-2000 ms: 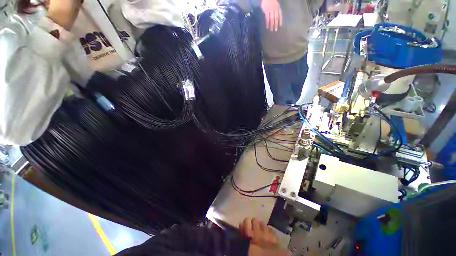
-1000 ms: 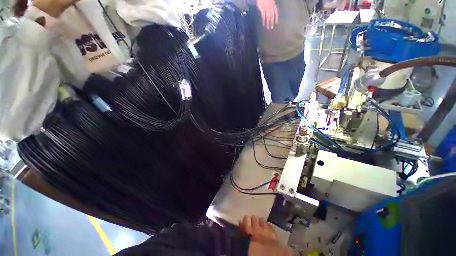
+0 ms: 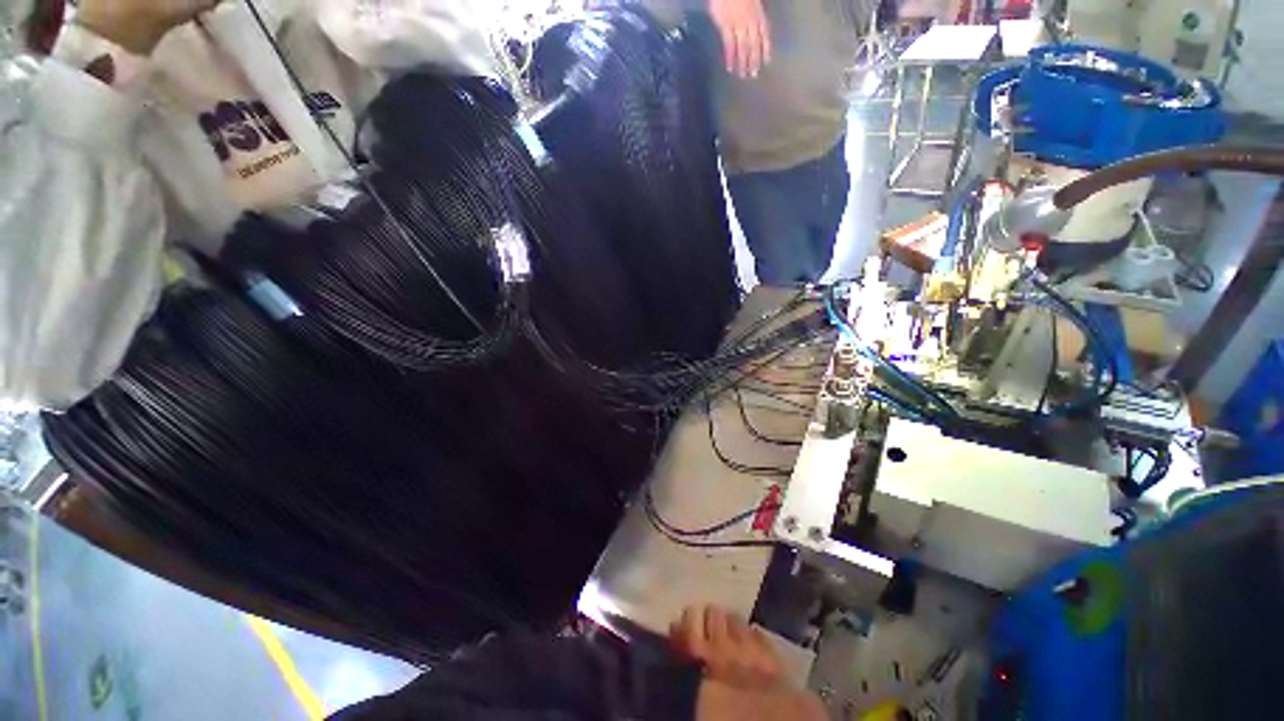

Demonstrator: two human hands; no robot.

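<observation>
My left hand (image 3: 732,651) lies on the pale metal bench (image 3: 676,580) at the bottom centre, fingers flat and slightly apart, with nothing seen in it; its palm is hidden. My right hand is not in view. The feed rail (image 3: 825,482) stands just beyond my left hand, with the small dark fixture below its near end. A red clamp (image 3: 766,510) sits left of the rail, with thin black cables (image 3: 690,538) curving to it.
A huge black cable bundle (image 3: 423,479) hangs left of the bench. Right are a white machine cover (image 3: 993,493), a blue control box (image 3: 1056,620) and small loose pieces. Behind stands a blue bowl (image 3: 1098,120). Two people stand behind the bundle; a yellow piece (image 3: 884,713) shows at the bottom.
The view has shifted slightly. A yellow piece has come into view at the bottom edge. The person at the far left has moved a hand. My left hand stays on the bench.
</observation>
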